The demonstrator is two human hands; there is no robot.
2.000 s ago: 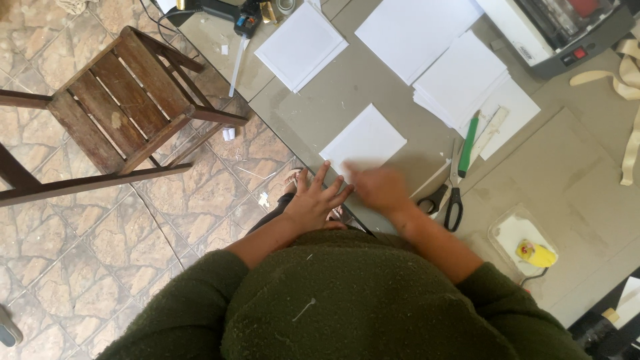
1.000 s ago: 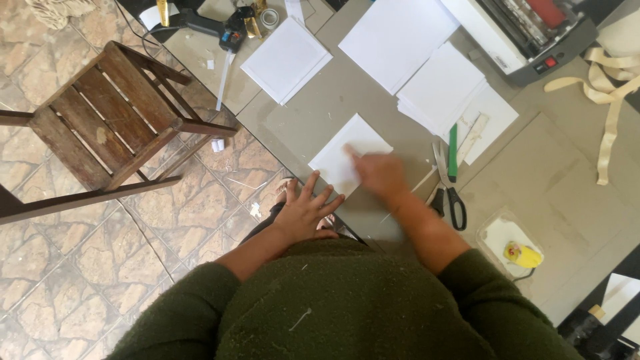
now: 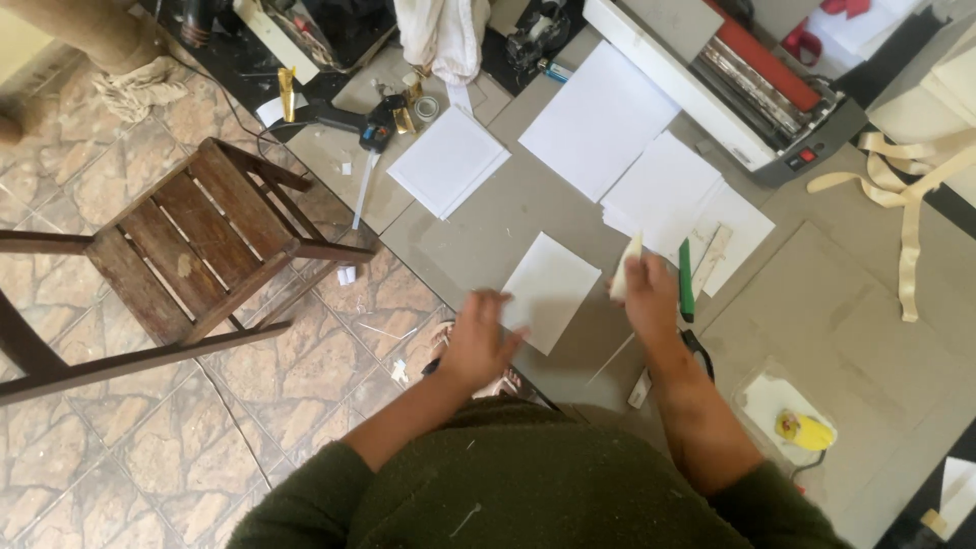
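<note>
A small white sheet of paper or card [image 3: 550, 293] lies near the table's front edge. My left hand [image 3: 480, 335] is beside its left corner, fingers apart and somewhat blurred, with nothing held. To the right of the sheet, my right hand [image 3: 648, 293] grips a pale, cream-coloured flat piece [image 3: 627, 267]; its material cannot be told. Next to that hand lie a green-handled tool [image 3: 686, 282] and a ruler-like strip [image 3: 713, 255]. The black scissor handle [image 3: 698, 354] is partly hidden by my right forearm.
Stacked white sheets [image 3: 448, 162] and larger papers [image 3: 598, 118] lie farther back. A glue gun [image 3: 374, 126] is at the back left, a machine with a red roller [image 3: 762, 84] at the back right. A yellow object [image 3: 804, 431] rests on a white tray. A wooden chair [image 3: 191, 252] stands left.
My right hand has left the small sheet and moved right, now with the cream piece in its grip. My left hand has risen from its spot at the sheet's near edge.
</note>
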